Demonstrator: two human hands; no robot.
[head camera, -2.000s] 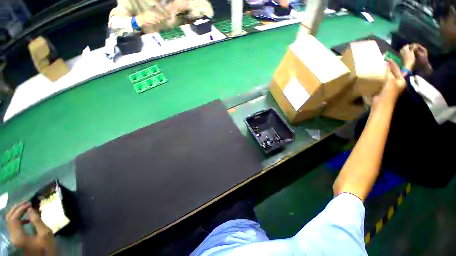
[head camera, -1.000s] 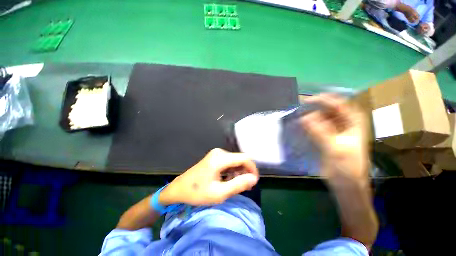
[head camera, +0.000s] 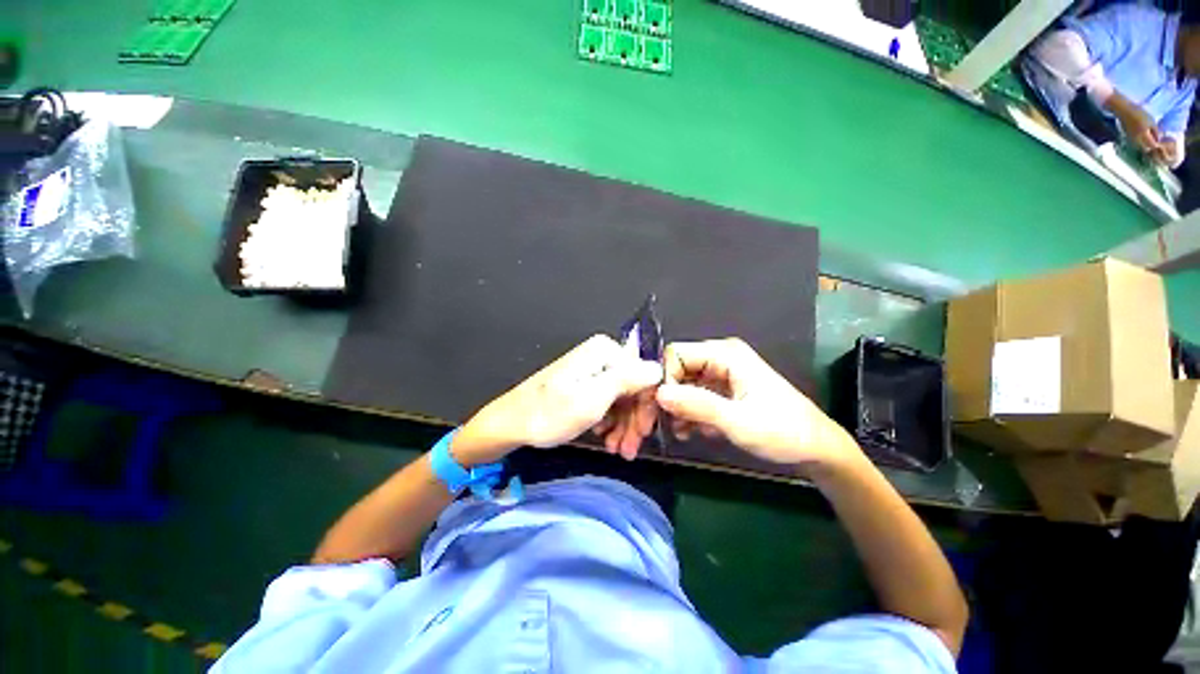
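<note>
My left hand (head camera: 573, 392), with a blue wrist strap (head camera: 463, 464), and my right hand (head camera: 740, 395) meet over the front edge of the dark work mat (head camera: 513, 250). Their fingertips pinch a small, dark, pointed thing with a whitish patch (head camera: 644, 329), which looks like part of a component bag. The fingers hide most of it. The right parts bin (head camera: 900, 400) is black, with few loose dark parts visible. The left parts bin (head camera: 296, 237) is heaped with white pieces.
Cardboard cartons (head camera: 1069, 349) stand right of the right bin. A clear plastic bag (head camera: 73, 211) lies at the far left. Green PCB panels (head camera: 626, 32) lie on the long green surface (head camera: 434, 73) beyond the mat. Another person (head camera: 1132, 66) sits at the upper right.
The blurred bag-like thing with a white area near my right hand now shows only as a small piece between both hands. My hands have come together. The view has shifted.
</note>
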